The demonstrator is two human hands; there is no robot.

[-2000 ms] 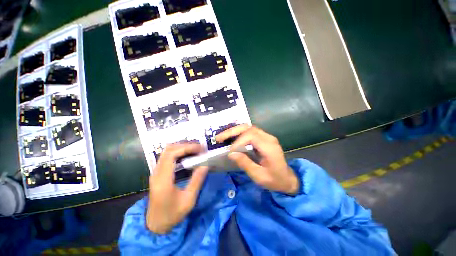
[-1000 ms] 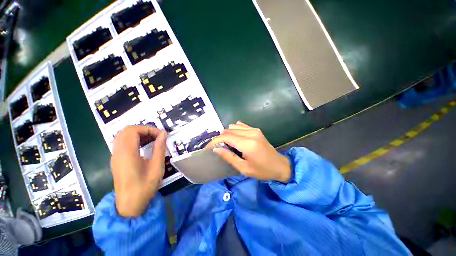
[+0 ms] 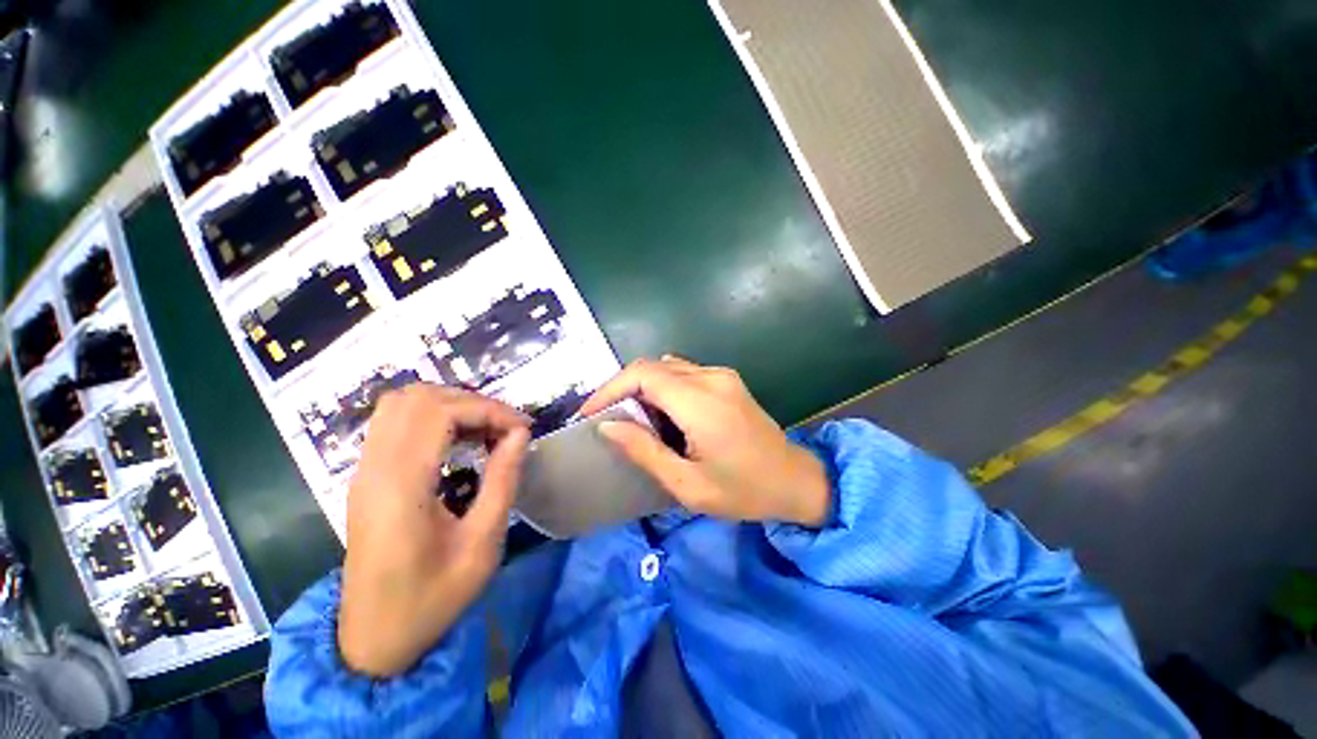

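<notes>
My right hand [image 3: 722, 440] pinches a grey-brown adhesive sheet [image 3: 585, 484] between thumb and fingers, its white edge facing up. My left hand [image 3: 426, 513] is at the sheet's left end, thumb and forefinger tips nearly together; whether a small piece is between them cannot be seen. Both hands are over the near end of a white blister tray [image 3: 335, 260], which holds black phone parts [image 3: 436, 238] with small gold patches in two columns. The hands partly hide the nearest parts.
A second grey-brown sheet [image 3: 881, 159] lies flat on the green bench [image 3: 650, 188] to the right. A neighbouring white tray [image 3: 217, 541] of black parts is at the left. A fan [image 3: 72, 679] is at the lower left. Yellow marking tape [image 3: 1141, 387] crosses the grey floor.
Since one second ago, my left hand has moved right to the held sheet's left end. The trays and flat sheet appear shifted slightly left as the view moved. My right hand still holds its sheet.
</notes>
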